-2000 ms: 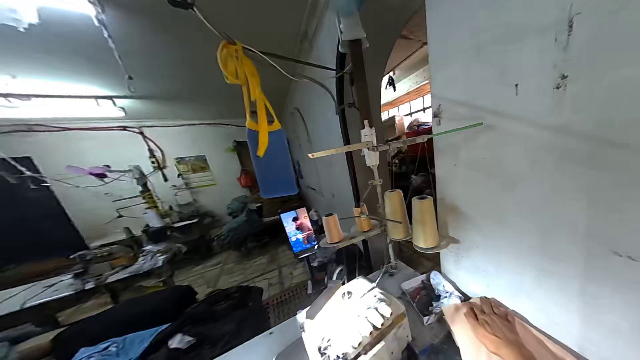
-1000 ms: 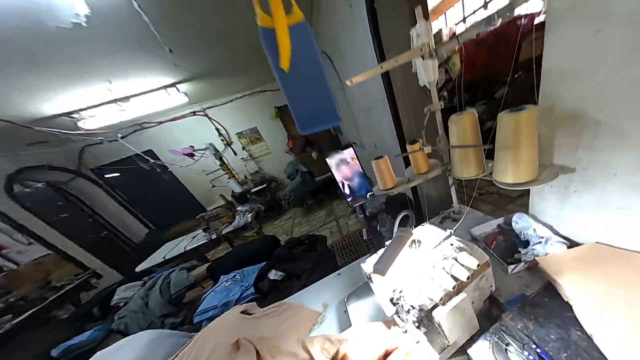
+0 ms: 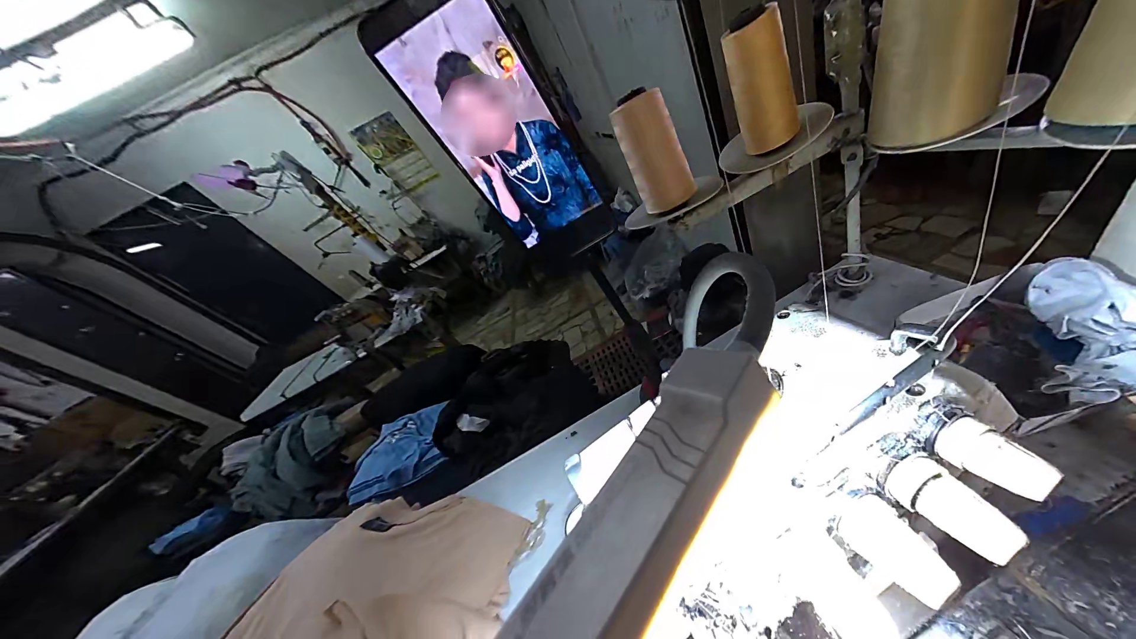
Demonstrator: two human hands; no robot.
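Neither my left hand nor my right hand is in view. A dark work lamp (image 3: 652, 479) with a curved gooseneck leans across the lower middle and throws bright light on an overlock sewing machine (image 3: 852, 497). White tension knobs (image 3: 958, 510) stick out of the machine's front, and threads run down to it from above. On the pale sewing table to the left lies a tan fabric garment (image 3: 408, 568), spread with some folds. Cones of tan thread (image 3: 655, 155) stand on the thread stand above.
A phone (image 3: 497, 124) on a holder shows a picture of a person. Blue denim (image 3: 397, 454) and black cloth (image 3: 524, 399) lie heaped behind the table. Light blue cloth (image 3: 1087, 306) is at the right. A plastic crate (image 3: 621, 359) stands behind the table.
The view has moved much closer to the lamp and machine. The hand seen at the lower right two seconds ago is out of view.
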